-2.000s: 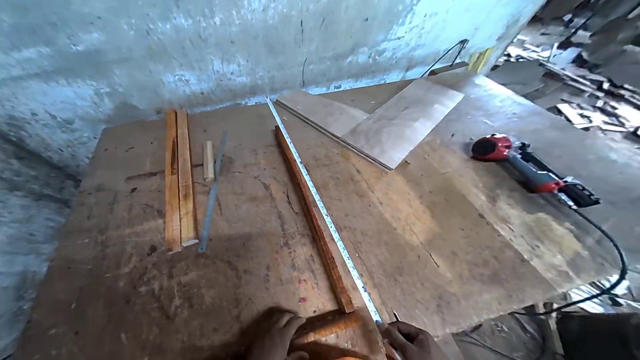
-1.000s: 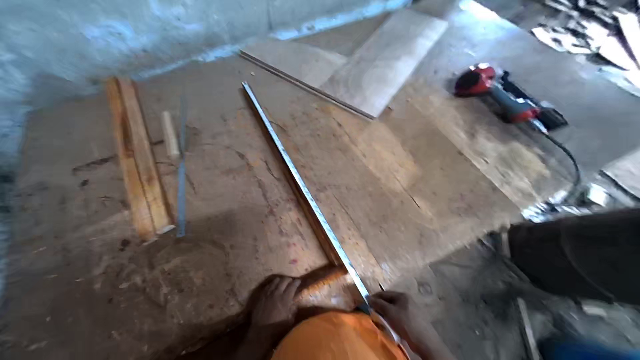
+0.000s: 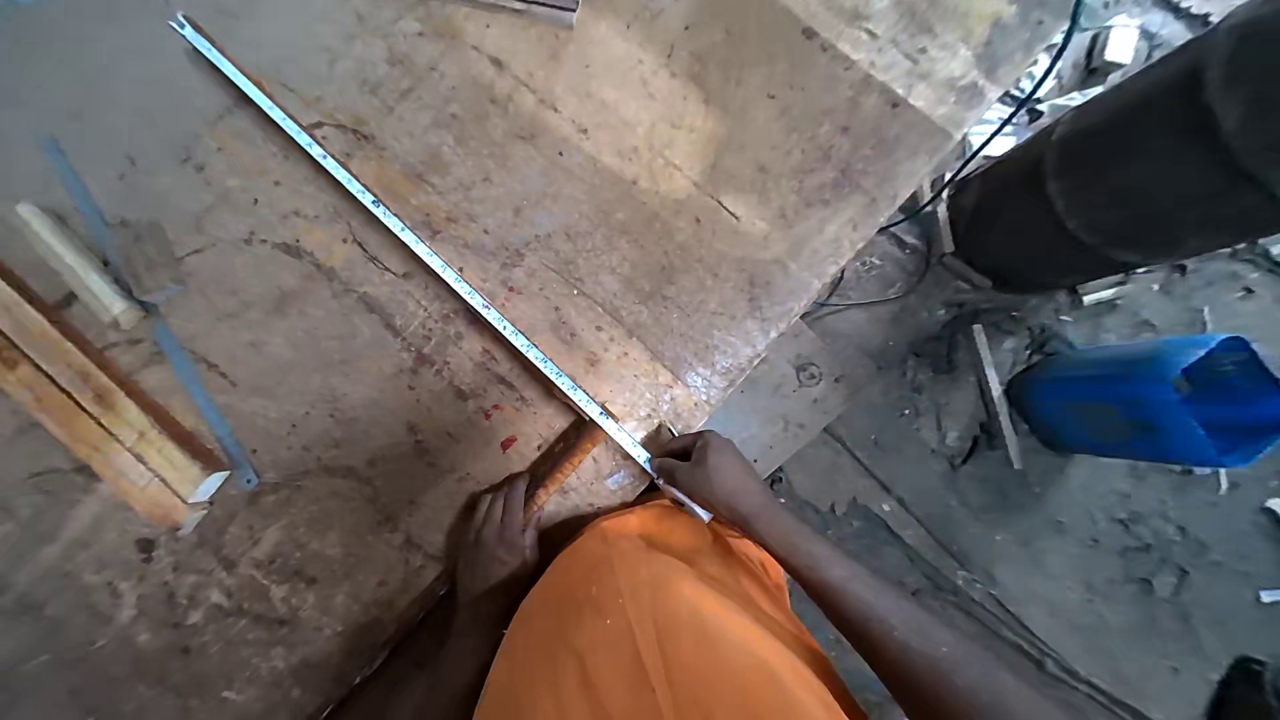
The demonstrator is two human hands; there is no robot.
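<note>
A steel measuring tape blade (image 3: 436, 262) runs diagonally across the worn wooden table (image 3: 300, 400), from the upper left to the near edge by my body. It lies along a thin wooden strip that is mostly hidden beneath it. My right hand (image 3: 705, 475) pinches the blade near its lower end, with a small thin thing, perhaps a pencil, showing by the fingers. My left hand (image 3: 497, 525) rests on a short reddish-brown wooden piece (image 3: 565, 465), which sits at an angle to the blade; whether the fingers close around it is hard to tell.
Two wooden strips (image 3: 110, 410), a small wooden stick (image 3: 80, 265) and a metal ruler (image 3: 195, 390) lie at the left. A board's corner (image 3: 545, 8) shows at the top. Beyond the right edge are a black cable (image 3: 1030, 95), a dark cylindrical object (image 3: 1100, 160) and a blue plastic container (image 3: 1120, 400).
The view has tilted down and closer to the hands. Both hands remain near the lower end of the tape blade, with no plain change in what they touch.
</note>
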